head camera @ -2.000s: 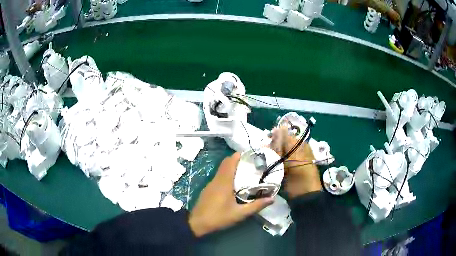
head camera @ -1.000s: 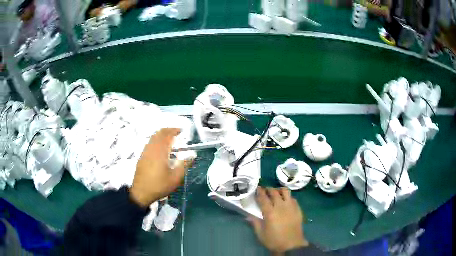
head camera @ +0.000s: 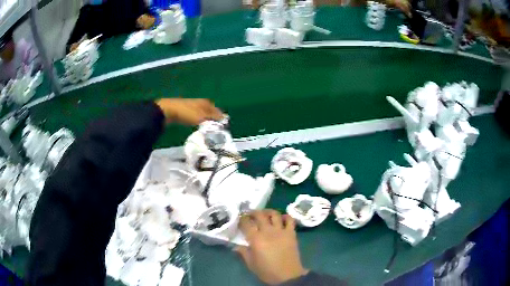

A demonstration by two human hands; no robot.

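A white camera body (head camera: 215, 219) lies in front of me with its open end towards me and a black cable across it. My right hand (head camera: 271, 243) rests at its right side, fingertips touching its edge. A second white camera body (head camera: 209, 146) with a round opening and thin wires stands just behind it. My left hand (head camera: 193, 111) reaches over to the top of that rear body; its fingertips are partly hidden, so its hold is unclear. Several small round white camera heads (head camera: 292, 166) lie to the right, some with open side up.
A heap of small white plastic parts (head camera: 148, 223) lies at the left, partly behind my left sleeve. White camera units (head camera: 408, 195) with black cables cluster at the right, more at far left. The green belt (head camera: 313, 84) with pale edging runs behind. Another person's hand (head camera: 146, 21) shows across it.
My left hand has moved from beside the heap up to the rear body. My right hand stays by the front body. The view has shifted, so the bench items appear further left.
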